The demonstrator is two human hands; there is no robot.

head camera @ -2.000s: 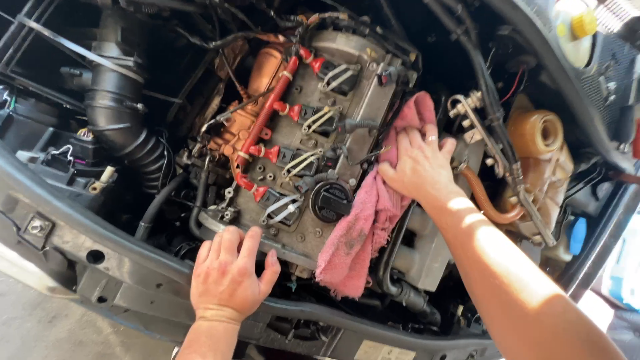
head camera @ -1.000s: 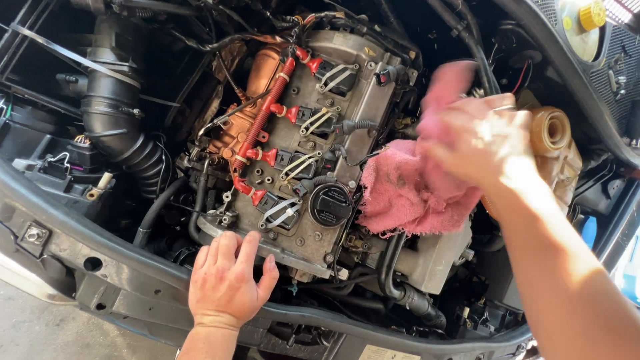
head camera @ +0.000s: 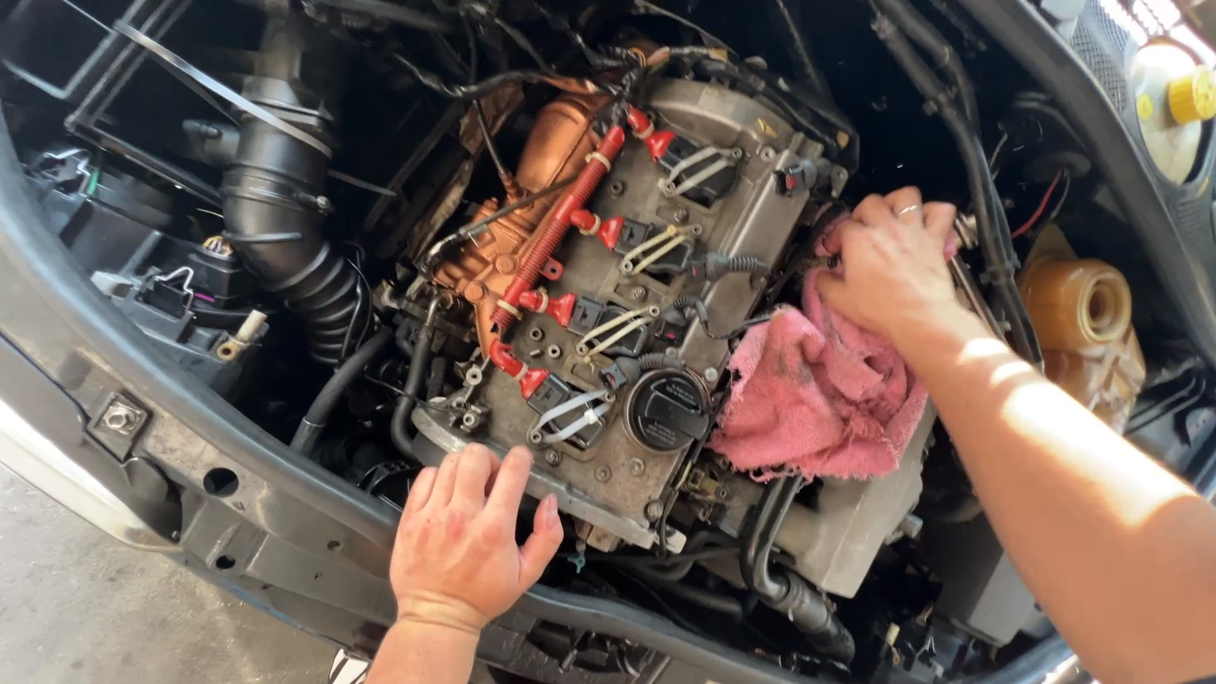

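My right hand (head camera: 893, 261) grips one end of a pink cloth rag (head camera: 826, 399) over the metal intake manifold (head camera: 855, 537), right of the engine's valve cover (head camera: 608, 456). The rag's loose part spreads below the hand, beside the black oil filler cap (head camera: 668, 408). My left hand (head camera: 475, 537) holds nothing; its fingertips rest at the lower edge of the valve cover, fingers slightly apart. Along the cover run a red corrugated wiring conduit (head camera: 560, 242) and several black ignition coils with zip ties. A copper-coloured heat shield (head camera: 560, 142) lies to their left.
A black corrugated intake hose (head camera: 285, 209) stands at the left. A yellowed plastic coolant reservoir (head camera: 1083, 304) sits right of my right forearm. Black coolant hoses (head camera: 769, 541) run below the rag. The car's front body panel (head camera: 313, 494) crosses the foreground, and a yellow-capped reservoir (head camera: 1168, 114) is at upper right.
The rag was stretched along the valve cover's right side, and now lies bunched farther right. My right hand has shifted right and up with it. My left hand has stayed at the cover's edge.
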